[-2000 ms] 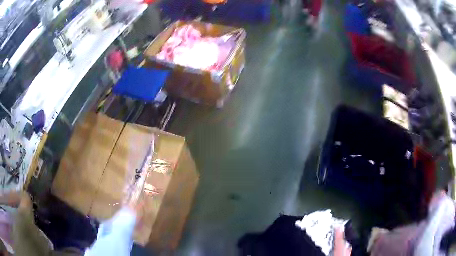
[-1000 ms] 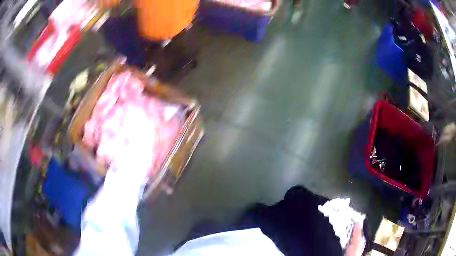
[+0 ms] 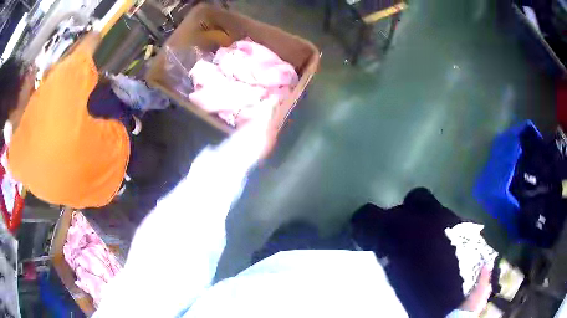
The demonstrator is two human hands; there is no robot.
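Observation:
My right hand [image 3: 479, 293], at the lower right, is closed on the dark top [image 3: 410, 248] by its white lace [image 3: 472, 251]. The dark cloth hangs to the left of the hand. My left arm in a pale sleeve stretches up and forward. My left hand [image 3: 271, 127] is blurred and glaring at the near right side of an open brown carton [image 3: 264, 26]. Pink garments [image 3: 248, 74] lie inside that carton. The left fingers do not show clearly, so grip or contact cannot be told.
A person in an orange top [image 3: 68, 136] is at the left. A second carton with pink garments [image 3: 90, 258] is at the lower left. A blue crate [image 3: 503, 171] holding dark garments is at the right. The green aisle floor [image 3: 398, 118] runs between. A stool or frame stands at the top.
The view has moved forward along the aisle. The left arm has swung from low left to reach up at another carton. The right hand still holds the dark top. The orange-clad person appears closer.

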